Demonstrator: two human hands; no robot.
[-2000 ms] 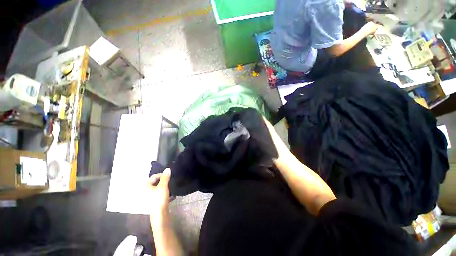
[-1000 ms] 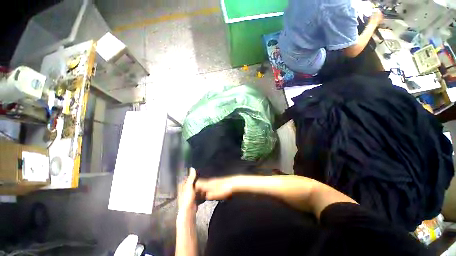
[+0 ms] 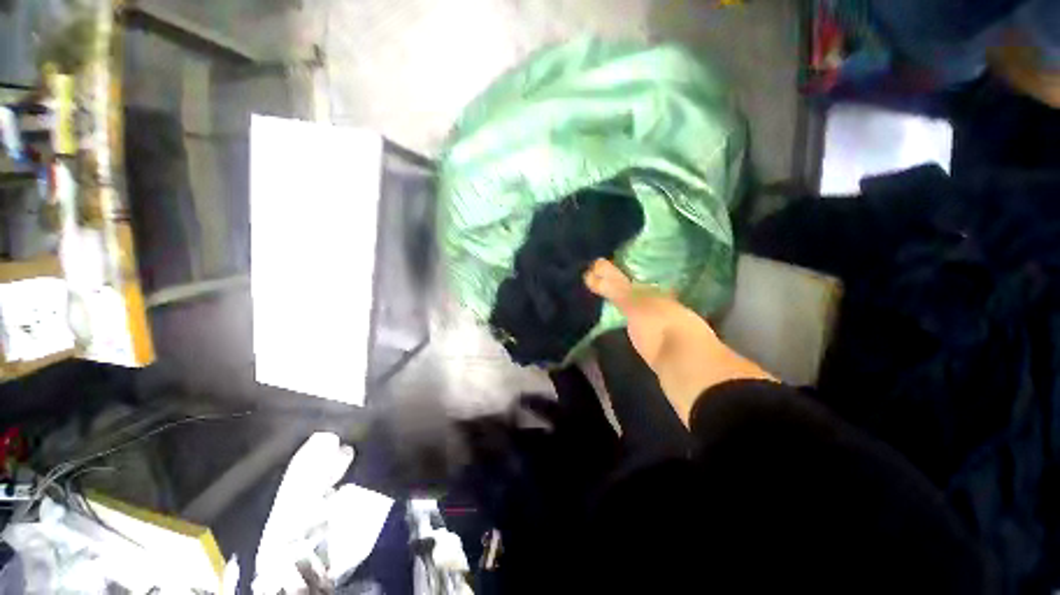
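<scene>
The green woven sack [image 3: 500, 169] stands open on the floor in front of me. Black cloth [image 3: 564, 250] lies bunched in its mouth and over its near rim. My right hand [image 3: 610, 282] reaches in from the lower right, its fingers closed on the edge of this cloth. My left hand cannot be made out; a narrow pale strip shows below the sack beside a dark sleeve or cloth, too unclear to name.
A white board [image 3: 312, 262] stands left of the sack. A large dark garment pile [image 3: 930, 302] fills the right side. A wooden-edged table [image 3: 122, 256] is at far left. White items [image 3: 308, 511] and a cable lie at the lower left. Part of a person shows at top right.
The view has tilted down and closer to the sack. The black garment held up earlier is no longer raised. My hands were together at the near rim; now only my right shows, farther into the mouth.
</scene>
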